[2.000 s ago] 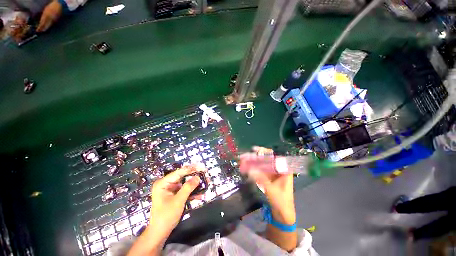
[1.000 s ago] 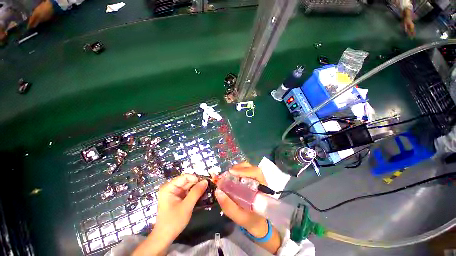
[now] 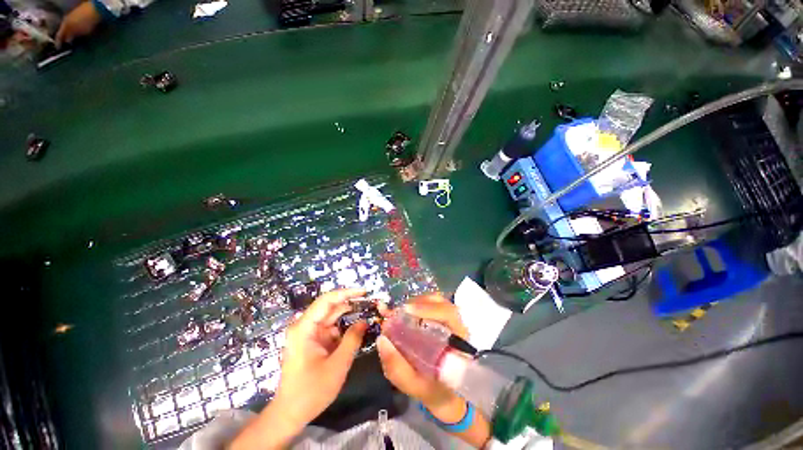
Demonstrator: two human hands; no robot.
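My left hand [image 3: 319, 356] holds a small black module [image 3: 360, 323] between thumb and fingers above the tray's lower right part. My right hand [image 3: 412, 369] is shut on a syringe [image 3: 421, 341] with a pink and clear barrel and a green end [image 3: 515, 409]. The syringe's front end is at the module; whether it touches cannot be told. The clear blister tray [image 3: 189, 400] lies under and left of my hands, with dark coppery modules [image 3: 264, 255], white parts [image 3: 339, 264] and red parts [image 3: 402, 246].
A metal post [image 3: 464, 88] stands behind the tray. A blue controller [image 3: 533, 195], a blue bin [image 3: 563, 163], cables and a pale hose [image 3: 651, 136] are at right. White paper [image 3: 482, 314] lies beside my right hand. Modules [image 3: 160, 82] lie on the green belt [image 3: 264, 114]. Another person's hand [image 3: 77, 24] is at upper left.
My right hand has brought the syringe from the right to the module in my left hand. The pale hose and black cable have shifted. The modules on the belt have moved slightly left.
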